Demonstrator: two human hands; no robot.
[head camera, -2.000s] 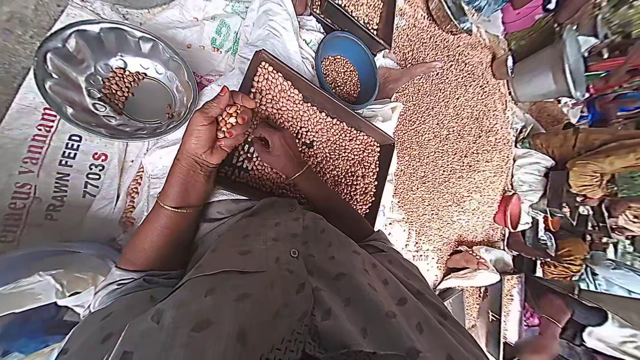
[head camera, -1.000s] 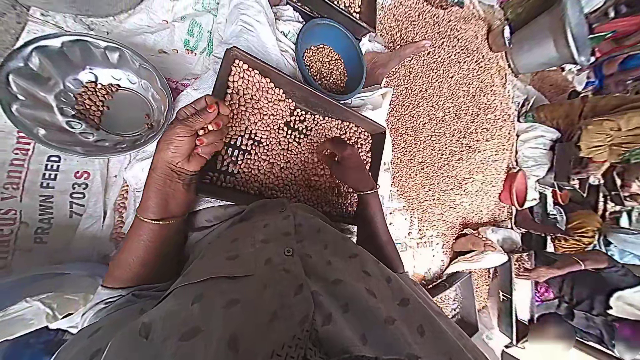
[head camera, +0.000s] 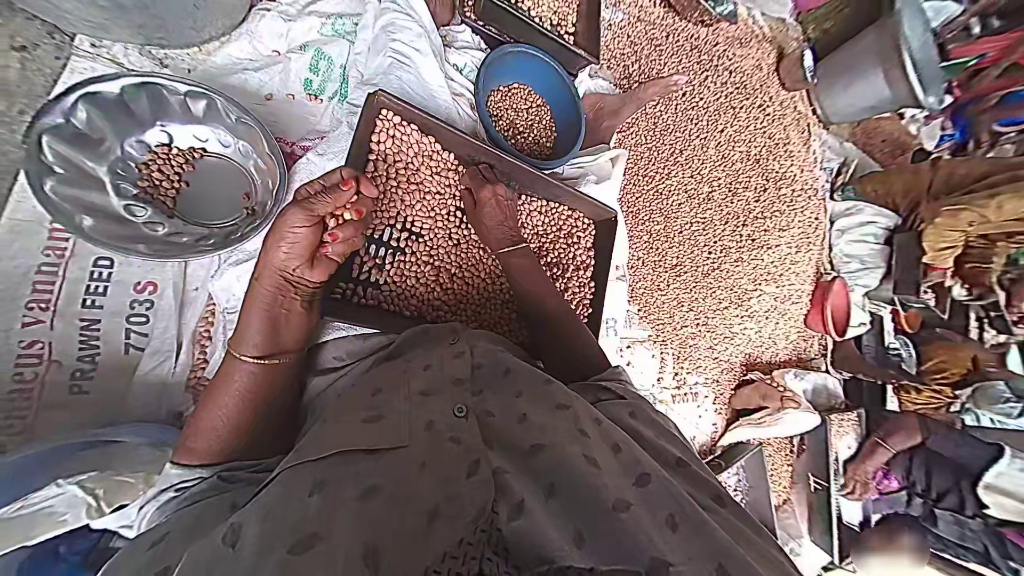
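My left hand (head camera: 324, 224) is curled, palm up, around several pale nuts, over the left edge of a dark rectangular tray (head camera: 604, 264). Shelled peanuts (head camera: 448, 248) lie across the tray in a thin layer, and its dark slotted bottom shows at the lower left. My right hand (head camera: 490, 206) reaches into the tray near its far rim, fingers bent down onto the peanuts; whether it grips any is hidden. Left of my left hand stands a fluted metal bowl (head camera: 88, 212) with a small heap of darker nuts. A blue bowl (head camera: 572, 104) holding nuts touches the tray's far side.
A wide spread of peanuts (head camera: 720, 200) covers the ground at right. A second tray (head camera: 588, 36) stands beyond the blue bowl. Printed sacks (head camera: 96, 336) lie at left. A bare foot (head camera: 632, 100) is beside the blue bowl. Another person's hand (head camera: 864, 472), a red bowl (head camera: 830, 306) and a grey bucket (head camera: 876, 72) are at right.
My right hand has gone from beside my left hand to the tray's right part, then back to its far middle. My left hand stays curled around nuts. The view has shifted somewhat.
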